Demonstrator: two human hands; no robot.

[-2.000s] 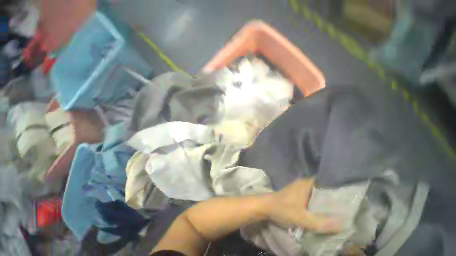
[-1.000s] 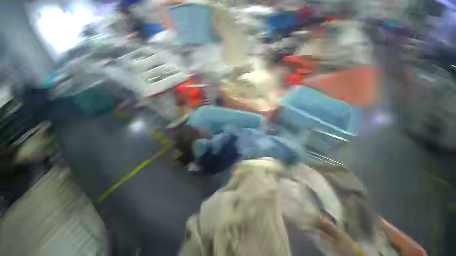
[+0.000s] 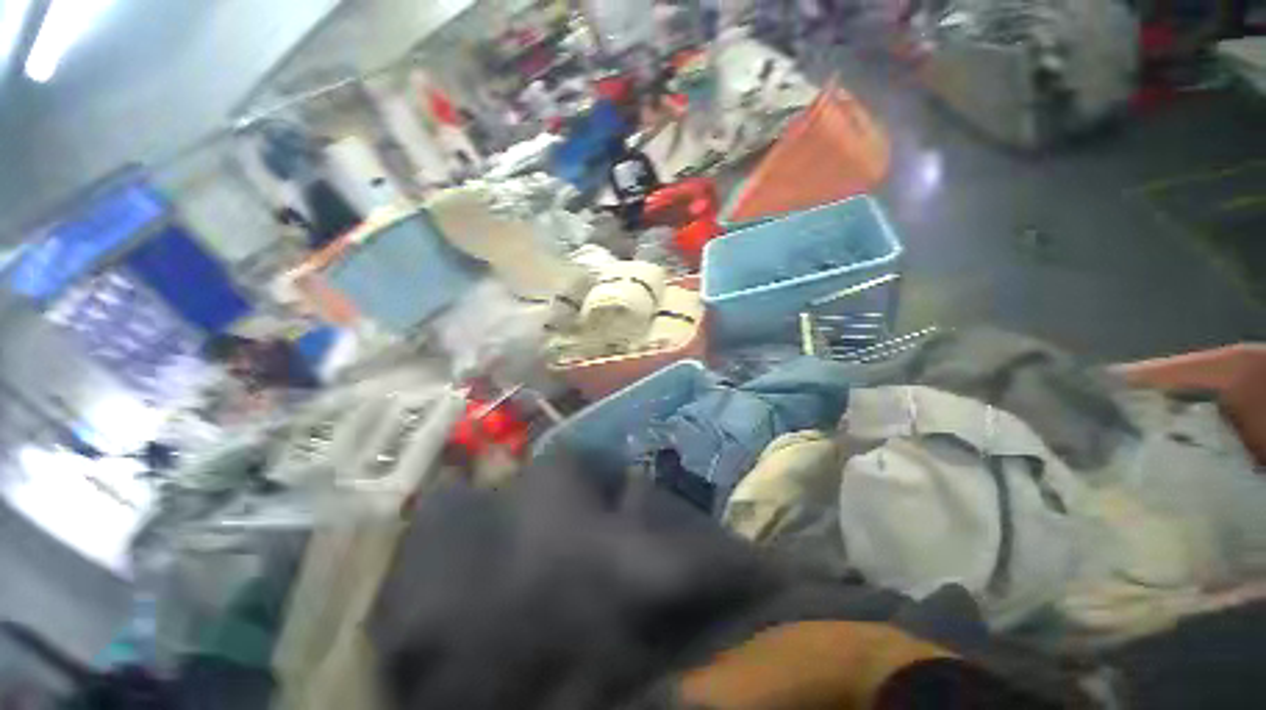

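Observation:
A large dark grey fabric piece [image 3: 555, 583], blurred, rises in the lower middle, close to the camera. A bare forearm with a dark sleeve, seemingly leading to my right hand [image 3: 805, 666], crosses the bottom edge against this fabric. The fingers are hidden or cut off, so their grip does not show. My left hand is not in view. Cream and off-white fabric pieces [image 3: 923, 506] lie heaped at the right, with grey fabric [image 3: 1034, 388] behind them. Light blue fabric [image 3: 764, 423] hangs over a blue bin [image 3: 590, 419].
An orange bin [image 3: 1208, 372] shows at the right edge. Another blue bin [image 3: 798, 298] stands behind a wire rack [image 3: 854, 326]. Tied cream rolls [image 3: 622, 302] lie in an orange bin [image 3: 639, 372]. White trays [image 3: 396, 437] are on the left. A person [image 3: 264, 364] is at the far left.
The view has swung up and left, showing the wall and far workshop. The dark grey fabric now stands in front at lower middle; a second ago cream fabric filled the foreground.

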